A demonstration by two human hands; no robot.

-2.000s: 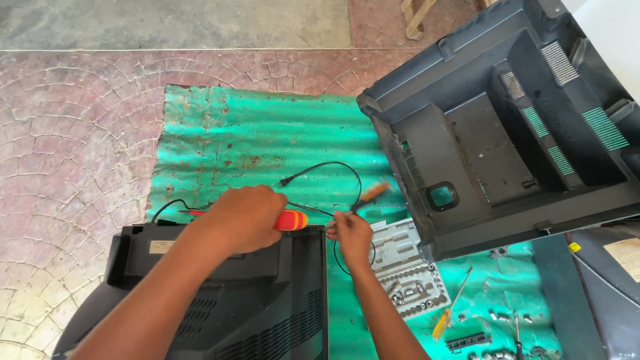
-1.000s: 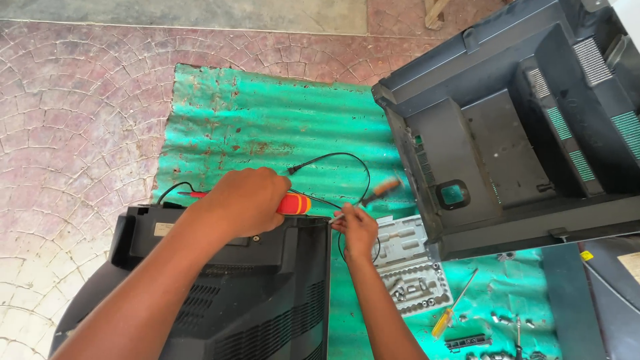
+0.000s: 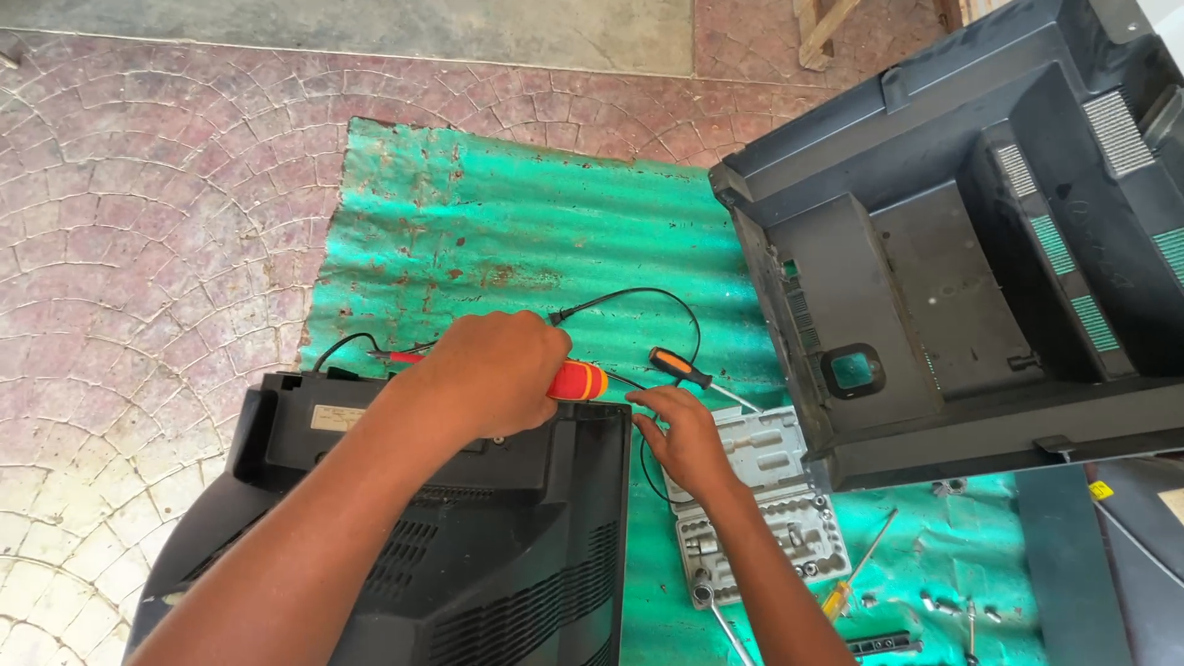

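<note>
My left hand (image 3: 499,375) is closed around the handle of a red-and-yellow insulated screwdriver (image 3: 578,381), whose thin tip points left. Below it is the black rear housing of a CRT television (image 3: 499,536), with vent slots and a pale label. My right hand (image 3: 680,439) is held beside the housing's upper right corner, fingers parted, with nothing seen in it. A black cord (image 3: 647,291) with a plug loops behind both hands and passes near the right fingertips. An orange-and-black screwdriver (image 3: 680,367) lies just above the right hand, its shaft towards the socket case.
An open grey socket set case (image 3: 763,518) lies under the right forearm. A ratchet wrench (image 3: 721,615), a yellow-handled screwdriver (image 3: 860,569) and small metal parts are near it. A large black television back cover (image 3: 934,268) stands at right. Green corrugated sheet (image 3: 536,222) covers the tiled floor.
The orange-and-black screwdriver, blurred at my right fingertips before, now lies apart from them, turned another way. The right fingers have spread. The left hand keeps its hold on the red-and-yellow screwdriver.
</note>
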